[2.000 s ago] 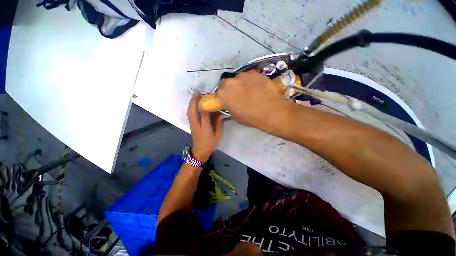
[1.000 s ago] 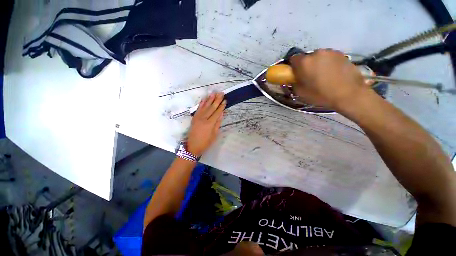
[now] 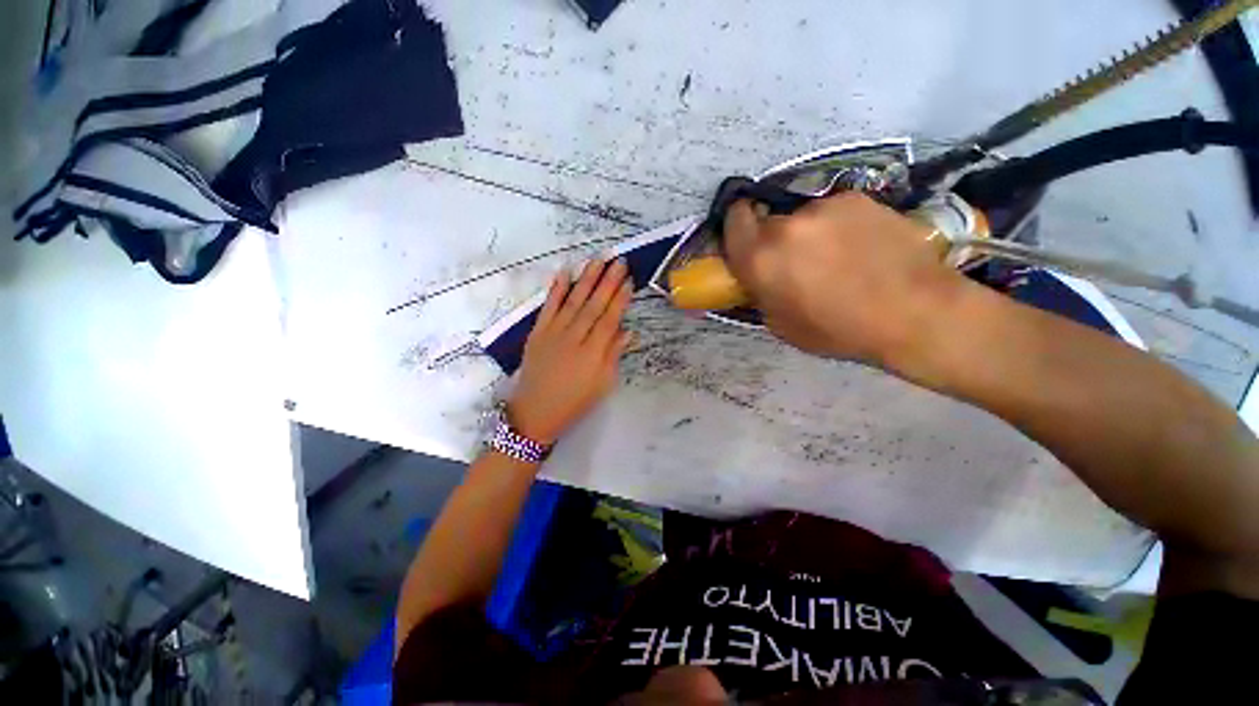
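A navy band piece with a white edge (image 3: 516, 339) lies as an arc on the white table. Its left end shows beside my left hand, and its right part shows again beyond the iron. My left hand (image 3: 569, 355) lies flat on the band near its left end, fingers slightly apart. My right hand (image 3: 842, 276) is closed around the tan handle of the steam iron (image 3: 707, 284). The iron rests over the middle of the band with its tip pointing left, close to my left fingers. The iron hides the band's middle.
Crumpled navy-and-white striped pieces (image 3: 345, 104) lie at the far left. A coil-wrapped line (image 3: 1105, 86) and a black hose (image 3: 1105, 155) trail right from the iron. A white board (image 3: 152, 414) joins at left. A blue crate (image 3: 532, 559) is below the table edge.
Against one second ago, the iron in my right hand has moved left along the band, nearer my left hand. My left hand stays on the band's left end. The whole view has shifted somewhat.
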